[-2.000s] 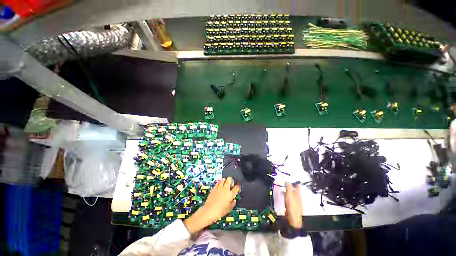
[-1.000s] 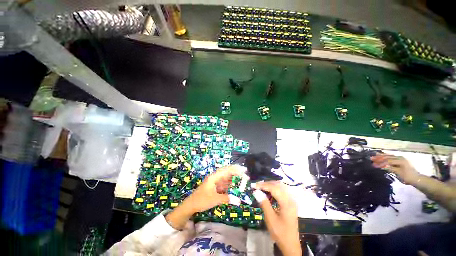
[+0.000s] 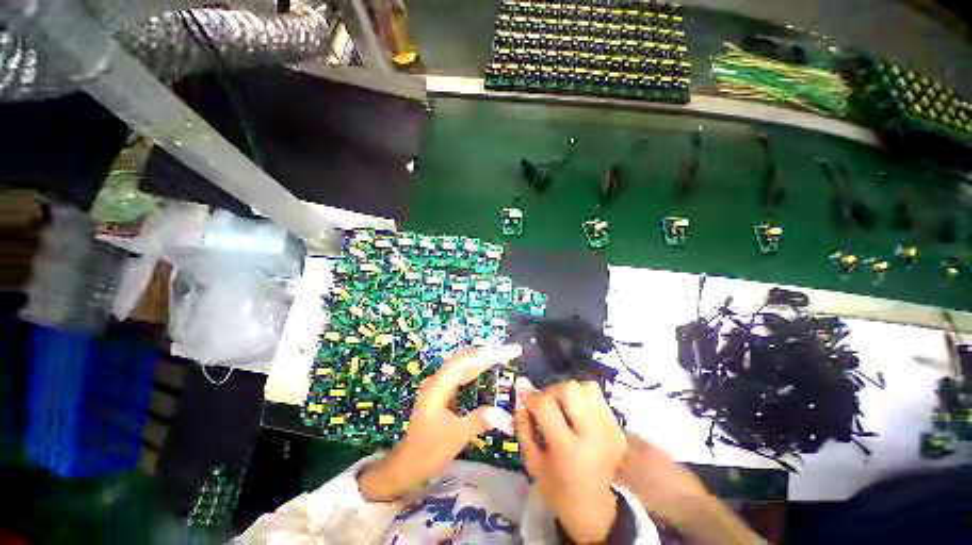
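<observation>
My left hand point(image 3: 446, 417) holds a small green circuit board point(image 3: 505, 385) between thumb and fingers, over the near edge of the dark mat. My right hand point(image 3: 571, 434) is against the board's right side, its fingers bent and pinched together; what they hold is too small to tell. The pile of loose green boards with yellow blocks point(image 3: 368, 339) lies left of my hands. A small heap of black leads point(image 3: 565, 349) lies just beyond my fingers on the dark mat point(image 3: 573, 279).
A larger tangle of black leads point(image 3: 776, 373) lies on the white sheet point(image 3: 640, 287) at right. Boards with leads lie spaced on the green belt point(image 3: 469, 160). Another person's forearm point(image 3: 682, 495) reaches in beside my right hand. A clear plastic bag point(image 3: 226, 309) is at left.
My left hand came off the pile side and took a board; my right hand has closed in against it. The other person's arm has moved from the large lead heap to beside my right hand.
</observation>
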